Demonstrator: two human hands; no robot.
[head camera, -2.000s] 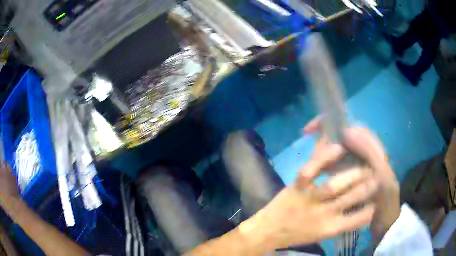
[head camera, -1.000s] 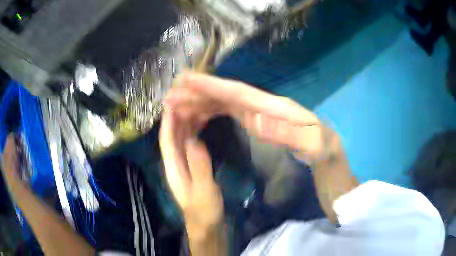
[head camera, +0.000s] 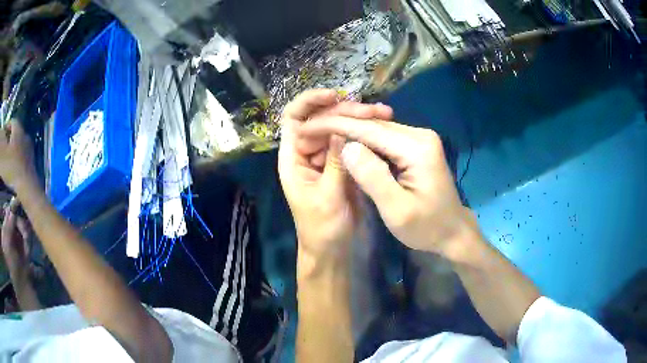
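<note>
My left hand (head camera: 316, 177) and my right hand (head camera: 418, 184) are pressed together in front of the bench edge, fingers overlapping. No object shows in either, but the space between the palms is hidden. Behind my fingertips lies a heap of tiny silver and yellow offcuts (head camera: 326, 64). A bundle of grey-white strips (head camera: 167, 135) hangs over the bench edge to the left, with thin blue wires (head camera: 159, 262) at its lower ends.
A blue bin (head camera: 119, 120) with short white pieces (head camera: 86, 150) stands at the left. A neighbour's bare forearm (head camera: 78, 262) reaches in there. The grey machine (head camera: 167, 25) is at the top. A crumpled white patch (head camera: 216, 53) and more strips (head camera: 472, 10) lie on the bench.
Two seconds ago a blurred grey flat piece stood up from my hands at the right; it no longer shows. My hands have come to the middle. The camera view has shifted.
</note>
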